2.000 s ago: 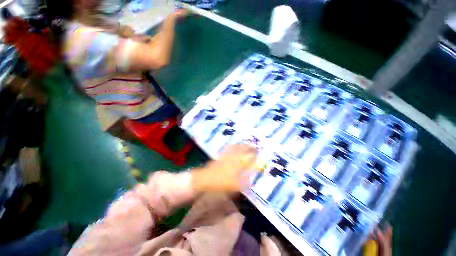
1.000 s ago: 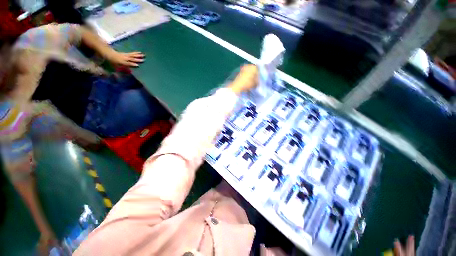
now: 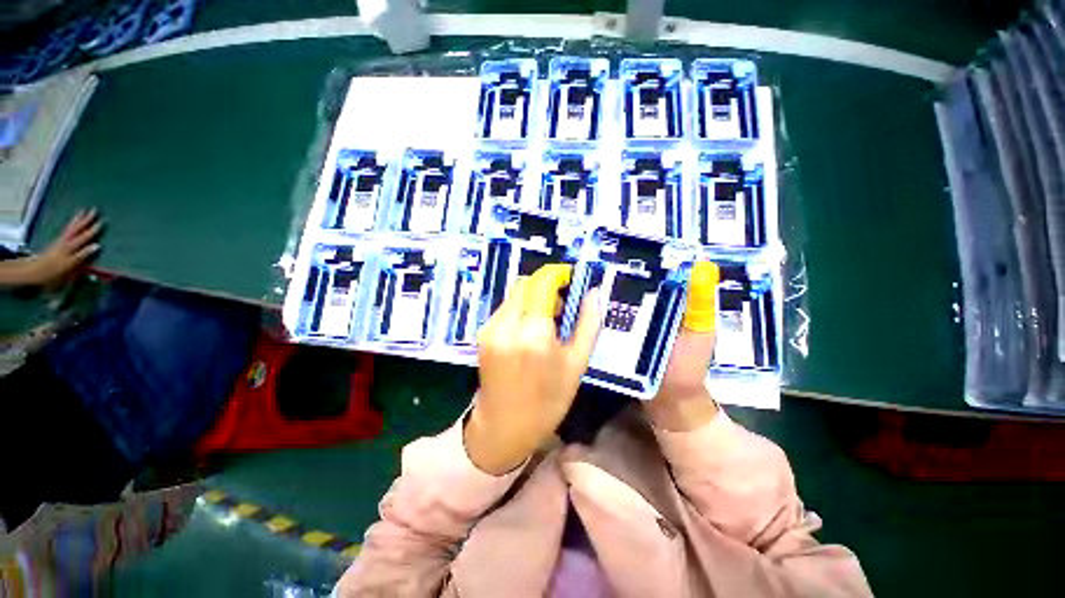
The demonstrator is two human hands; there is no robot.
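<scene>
My left hand (image 3: 529,356), with yellow finger cots, holds a display module (image 3: 528,275) above the tray, its black flex side showing. My right hand (image 3: 689,339), also with yellow cots, holds a second display module (image 3: 623,315), tilted, with a small code label on it. The two modules overlap or touch at their edges. Under them lies the tray (image 3: 765,391) with rows of modules (image 3: 651,193), black flex up. The back left corner of the tray shows plain white. My hands and the held modules hide part of the front row.
Clear film (image 3: 798,306) edges the tray on the green bench (image 3: 864,269). Upright grey trays (image 3: 1010,234) stand at the right. A white rail (image 3: 818,56) runs behind. At the left are a neighbour's hand (image 3: 72,248), a pale stack (image 3: 53,152) and a red stool (image 3: 280,397).
The view has turned to face the tray squarely. My left hand has come back from the tray's far end. Both hands now hold modules over the front row. The back left corner now shows white.
</scene>
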